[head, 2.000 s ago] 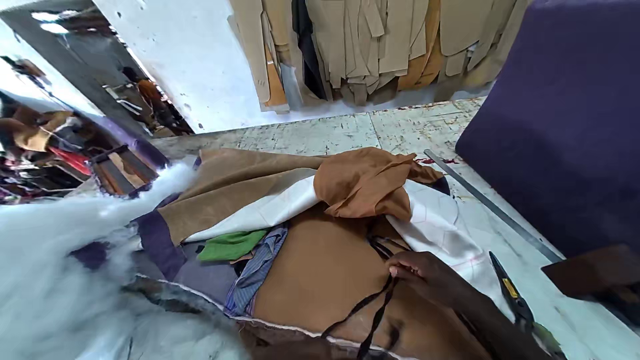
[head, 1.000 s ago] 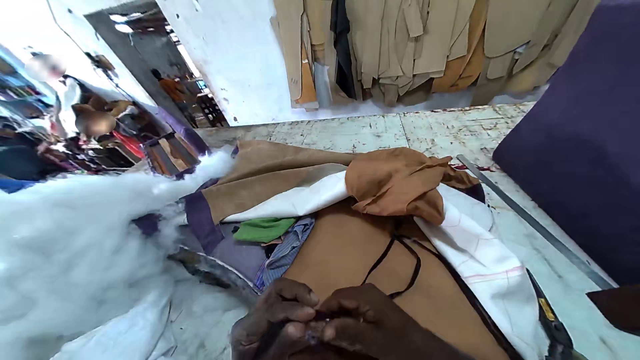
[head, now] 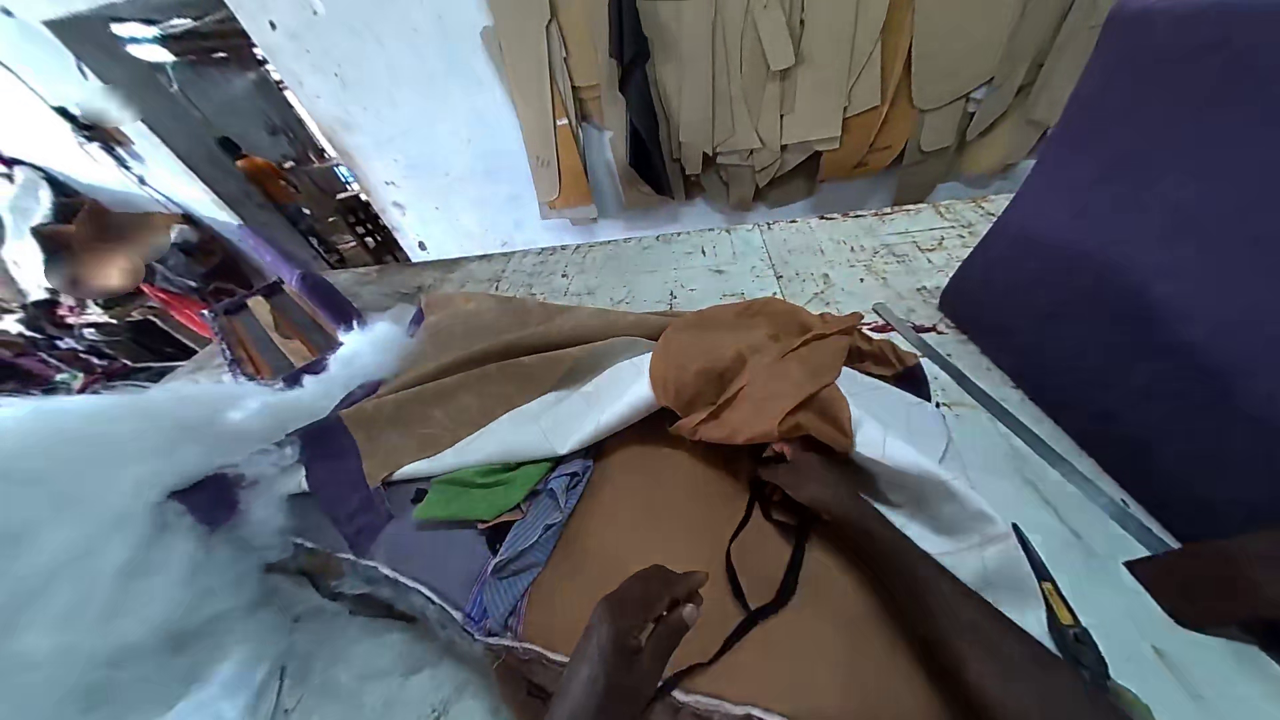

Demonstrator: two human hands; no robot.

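My right hand (head: 815,485) reaches to the bunched orange-brown cloth (head: 750,370), its fingers at the upper end of a black cord (head: 745,625). Its fingertips are partly hidden there. My left hand (head: 640,630) is low over the tan panel (head: 680,520), thumb and fingertips close together; whether it holds anything small is not clear. The cord loops down the panel towards the left wrist. White fabric (head: 920,450) and a folded brown suede-like piece (head: 520,340) lie around the panel. A green cloth (head: 483,492) and a blue striped cloth (head: 535,535) lie at its left side.
White fluffy stuffing (head: 150,540) heaps at the left. A metal ruler (head: 1020,430) and a black cutting tool with a yellow mark (head: 1060,605) lie at the right, by a large purple padded piece (head: 1130,270). Card patterns (head: 730,90) hang on the wall. A person (head: 265,180) is in the doorway.
My hands were together low over the tan panel one second ago. They have parted: the right has moved up to the orange-brown cloth, while the left stays low.
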